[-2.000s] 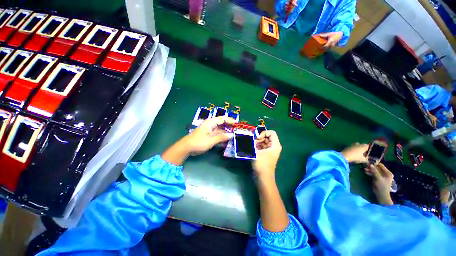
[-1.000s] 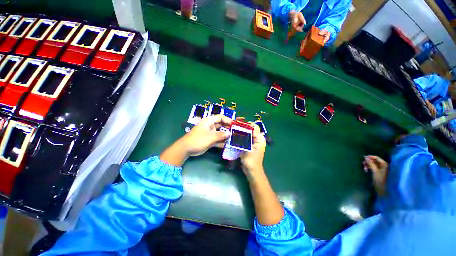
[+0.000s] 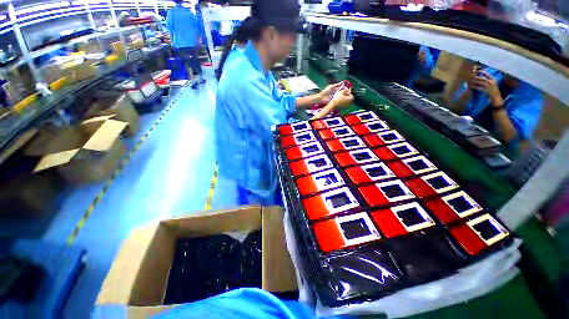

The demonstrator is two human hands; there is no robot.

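Note:
The large glossy black blister tray [image 3: 349, 265] lies nearest in front of me. It holds rows of red housings [image 3: 326, 233] with pale frames around dark windows. The pockets along its near edge hold no housings. White plastic sheets [image 3: 430, 293] stick out beneath the tray. Neither of my hands is in the picture. Only a blue sleeve [image 3: 240, 305] shows at the bottom edge.
An open cardboard carton [image 3: 140, 258] with black plastic inside stands left of the tray. A person in a blue smock [image 3: 246, 118] stands beyond, hands on a small red part. Another person [image 3: 521, 103] is across the bench. More cartons [image 3: 81, 146] stand left, beside a blue floor.
The view has swung left, bringing the tray to the centre and the carton and aisle into view. My hands, earlier holding a red part with a dark screen, have left the picture.

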